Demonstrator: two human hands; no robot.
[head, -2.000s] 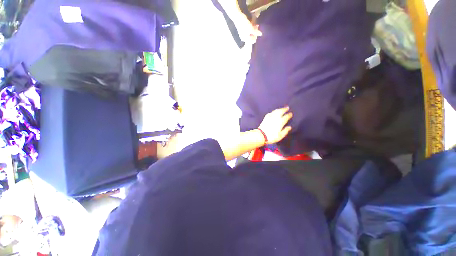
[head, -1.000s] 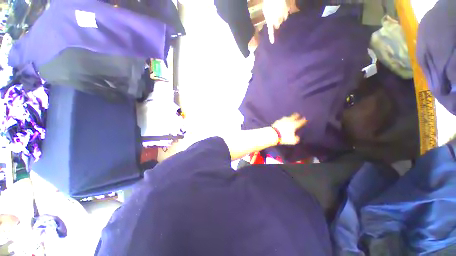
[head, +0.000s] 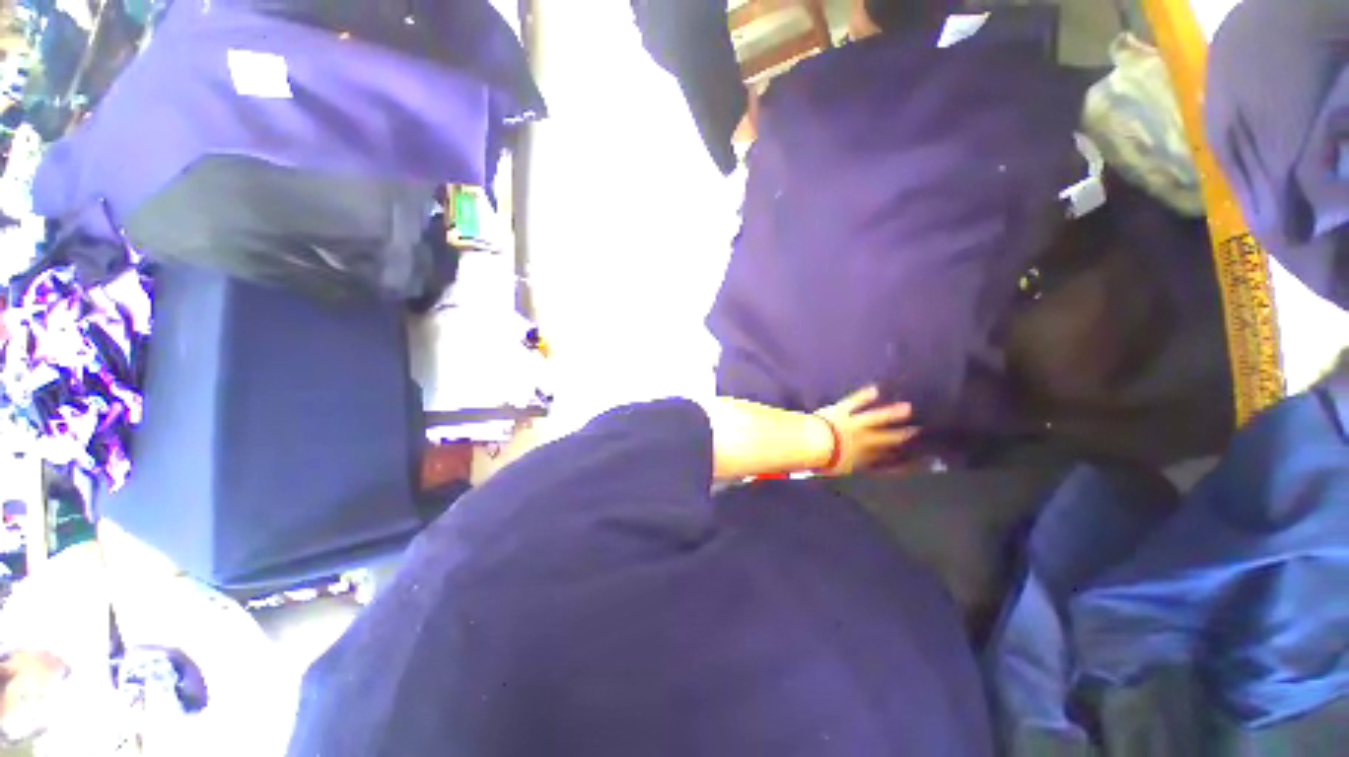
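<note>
A dark purple-looking garment piece [head: 873, 222] lies spread at the upper centre, with small white labels at its edges. My left hand [head: 873, 429], with a red band at the wrist, lies at its near edge, palm down with fingers spread; no grip on the cloth shows. My forearm comes from the left and is partly hidden behind a large dark navy cloth mass [head: 636, 606] that fills the bottom centre. My right hand is not in view.
Purple cloth with a white label [head: 296, 111] lies at upper left above a navy stack [head: 281, 429]. A yellow measuring strip [head: 1246, 318] edges the right side, beside blue cloth [head: 1213, 592]. A small patch of skin shows at the top edge.
My left hand has moved right and down towards the near edge of the purple cloth. The other hand seen at the top has mostly left the view. The cloth lies flatter.
</note>
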